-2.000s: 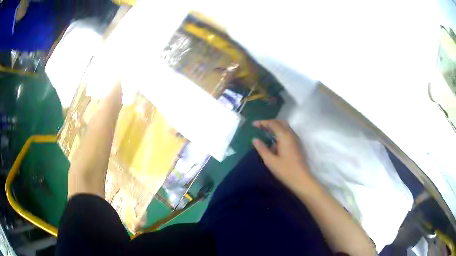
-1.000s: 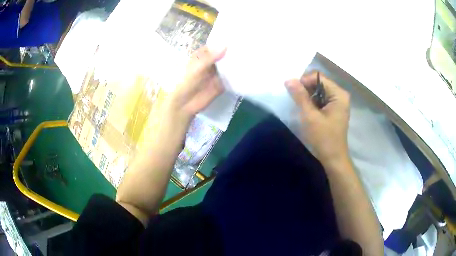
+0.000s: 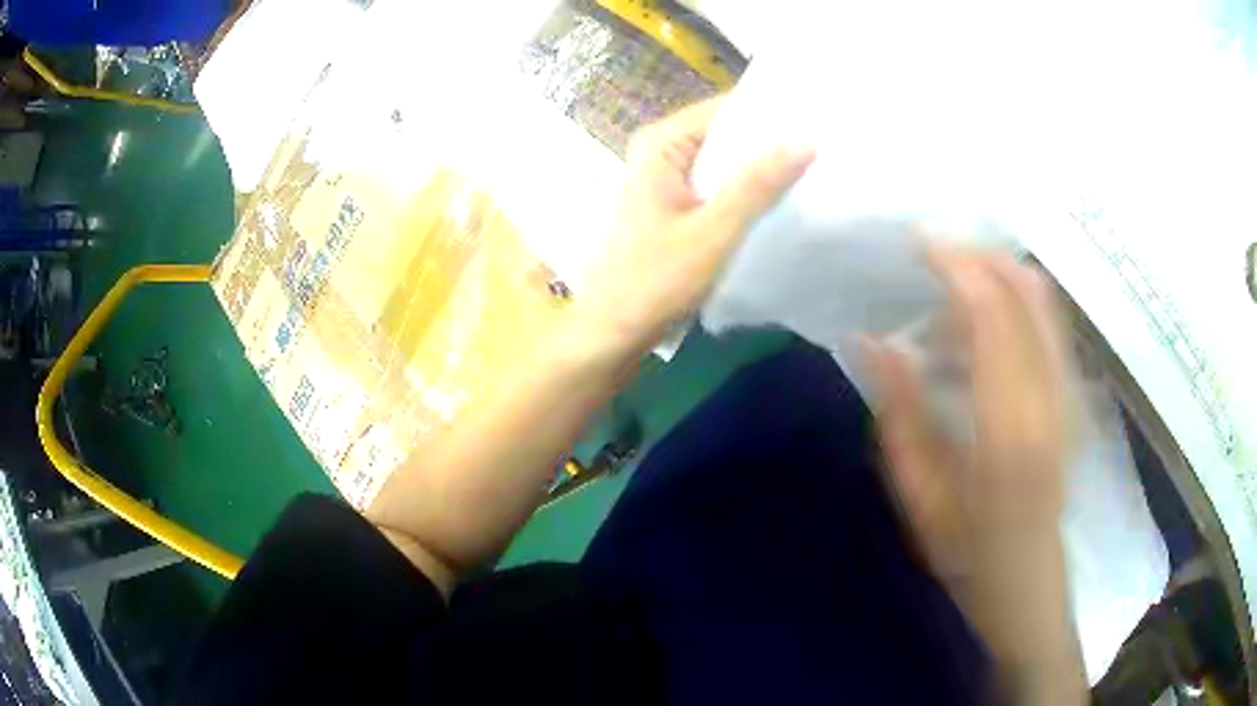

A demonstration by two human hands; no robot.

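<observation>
My left hand point(image 3: 676, 228) is at the middle, at the near edge of a bright white cloth point(image 3: 855, 124). Its thumb and fingers are spread around the cloth's edge; glare hides whether they grip it. My right hand point(image 3: 986, 400) is strongly blurred, right of the left hand, over greyish-white cloth point(image 3: 813, 276) that hangs below the table edge. Its fingers point up and away. Whether it holds anything cannot be seen. The cloth and the white table top blend together in the glare.
A taped cardboard box point(image 3: 400, 276) with white material on it stands at the left. A curved yellow metal rail point(image 3: 55, 400) is beyond it on the green floor point(image 3: 152, 345). The curved table edge point(image 3: 1172, 455) runs down the right side. My dark-clothed lap is below.
The view has shifted. My left hand has moved up and right along the white cloth. My right hand has turned and come slightly lower and right; the dark snips seen in it earlier no longer show.
</observation>
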